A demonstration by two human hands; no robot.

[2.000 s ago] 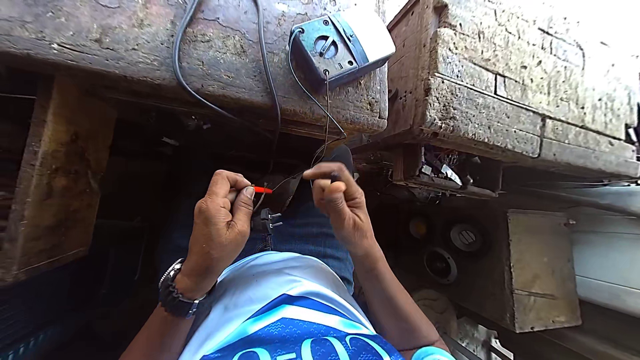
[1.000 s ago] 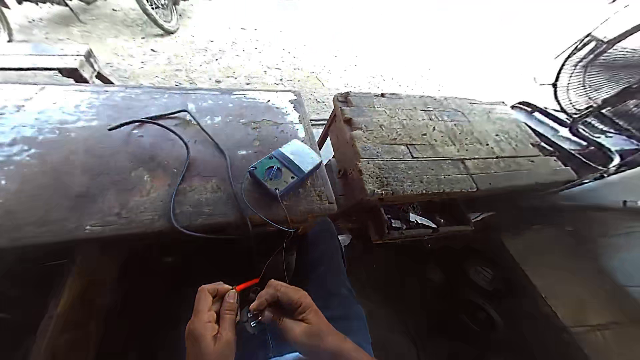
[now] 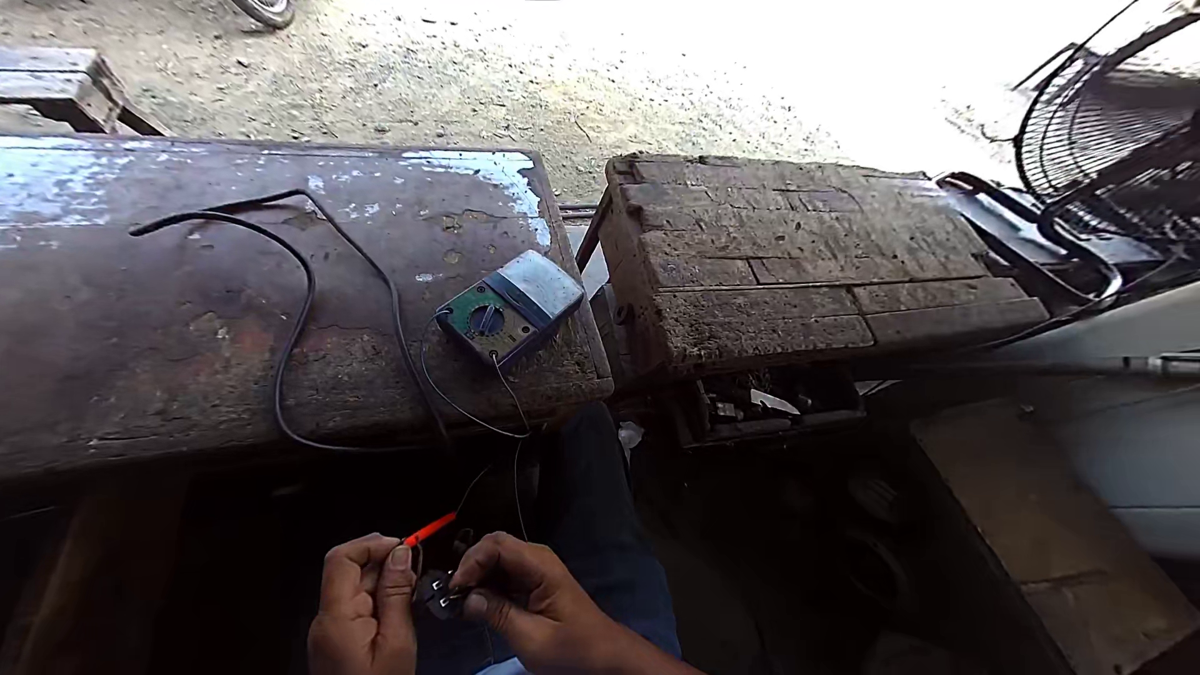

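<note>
My left hand (image 3: 366,605) pinches a red test probe (image 3: 431,528) between thumb and fingers, low in the view. Close beside it, my right hand (image 3: 530,600) has its fingertips at the metal pins of a black power plug (image 3: 439,594); whether they also hold a second probe is hidden. An analog multimeter (image 3: 511,307) with a rotary dial lies on the wooden bench top, and its thin leads run down over the edge toward my hands. A black cable (image 3: 305,328) lies looped on the bench left of the meter.
A second worn wooden bench (image 3: 778,262) stands right of the first bench (image 3: 169,356). Under it is an open drawer (image 3: 778,422) with small parts. A wire-caged fan (image 3: 1106,141) is at the upper right. My leg (image 3: 600,525) reaches under the bench edge.
The view has tilted up strongly. My right hand, apart from the left two seconds ago, is now close beside it at the plug, which earlier hung between my hands. The red probe stays in my left hand.
</note>
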